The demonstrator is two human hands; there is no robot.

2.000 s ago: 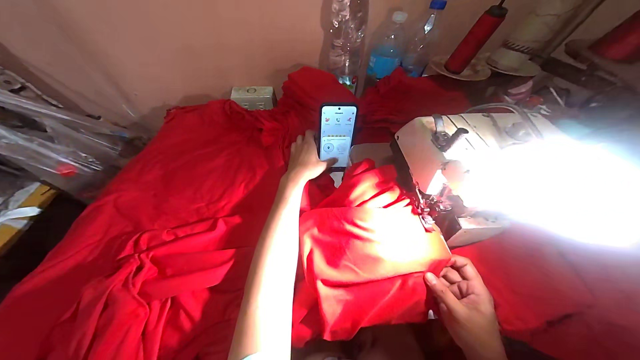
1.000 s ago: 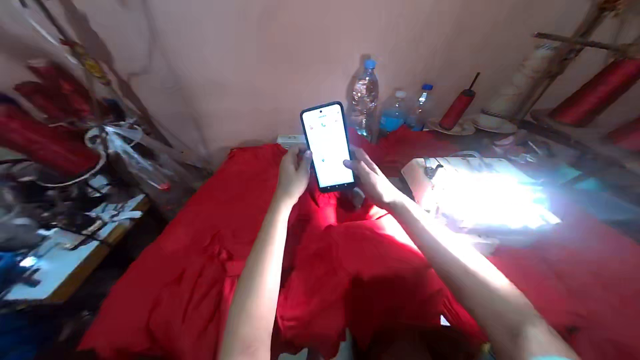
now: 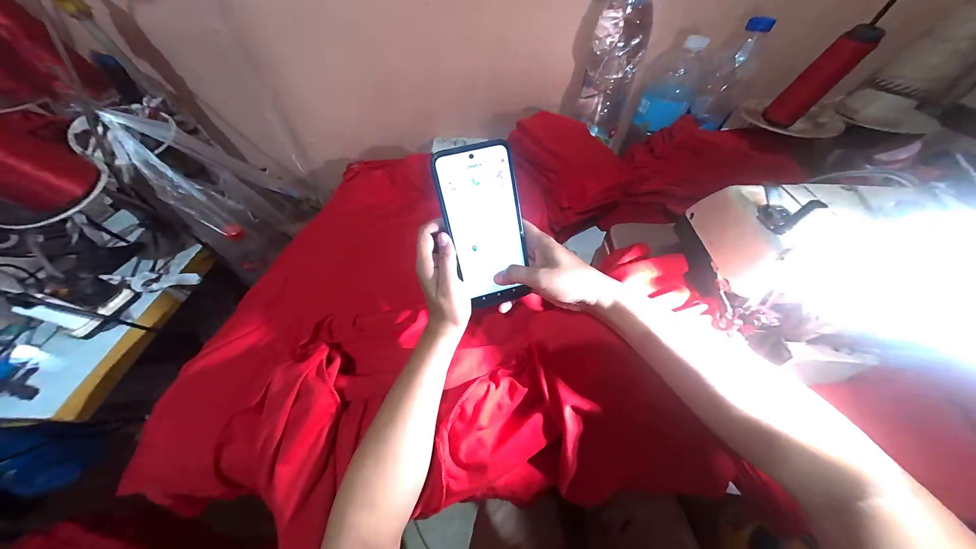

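A smartphone (image 3: 480,221) in a dark case, its screen lit, is held upright above the red fabric (image 3: 282,305). My left hand (image 3: 444,278) grips its left edge near the bottom. On the other side, my right hand (image 3: 553,267) holds the lower right edge, its thumb over the bottom of the screen. Red cloth lies in folds beneath both forearms. Right of my hands stands a sewing machine (image 3: 736,229), its right part lost in the glare of a bright light.
Plastic bottles (image 3: 663,99) and a red thread cone (image 3: 823,76) stand along the wall at the back right. More red fabric (image 3: 572,168) is piled behind the phone. At left are large red thread cones (image 3: 46,160), a plastic bag (image 3: 183,160) and a cluttered table (image 3: 152,313).
Two seconds ago my right hand was on the red cloth by the sewing machine; it has moved to the phone. The phone, earlier farther back under my left hand, is now held in both hands.
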